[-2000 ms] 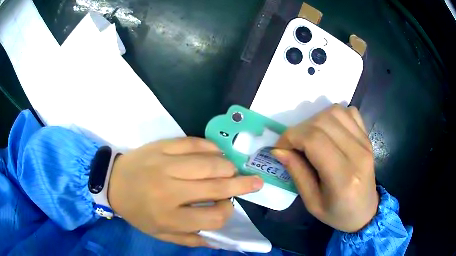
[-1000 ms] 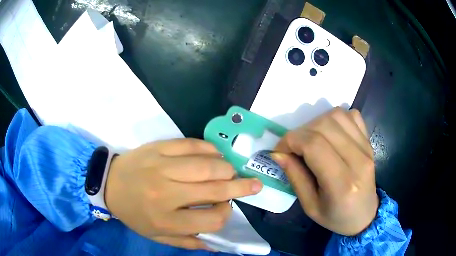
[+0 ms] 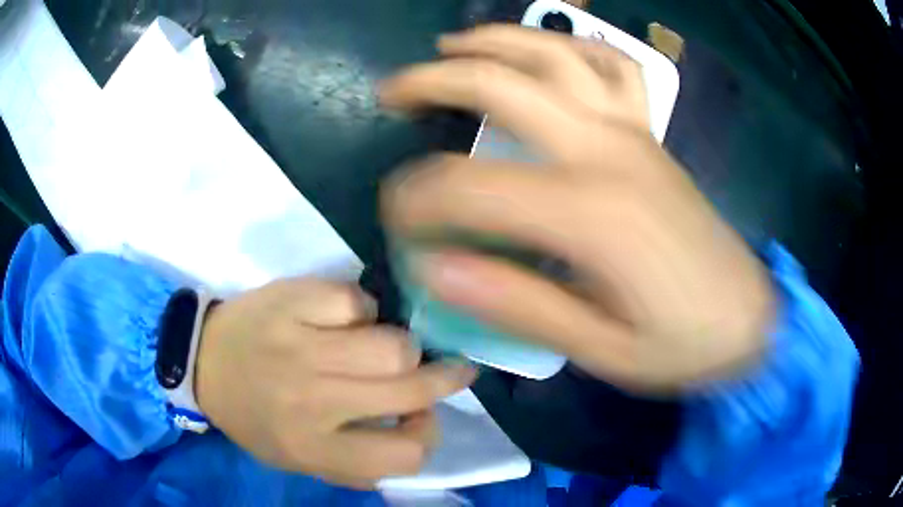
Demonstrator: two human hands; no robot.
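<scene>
The white smartphone (image 3: 658, 94) lies back side up, tilted, mostly covered by my right hand; one camera ring shows at its top end. My right hand (image 3: 584, 198) is over it, badly blurred, with fingers spread. The mint-green template (image 3: 465, 322) is a blur under that hand's thumb, over the phone's lower end; whether I grip it is unclear. My left hand (image 3: 327, 381) is curled on the white release liner (image 3: 228, 188), which passes under it and comes out at the lower right. The printed label does not show.
The dark green bench mat (image 3: 307, 99) lies behind the work. A tan tab (image 3: 666, 42) of the phone holder stands by the phone's camera end. The liner's folded end (image 3: 188, 59) rises at the upper left. Blue sleeves frame both hands.
My right hand has moved up and left from the label over the phone, and its fingers have opened out. My left index finger has drawn back from the template. The phone appears higher and further left.
</scene>
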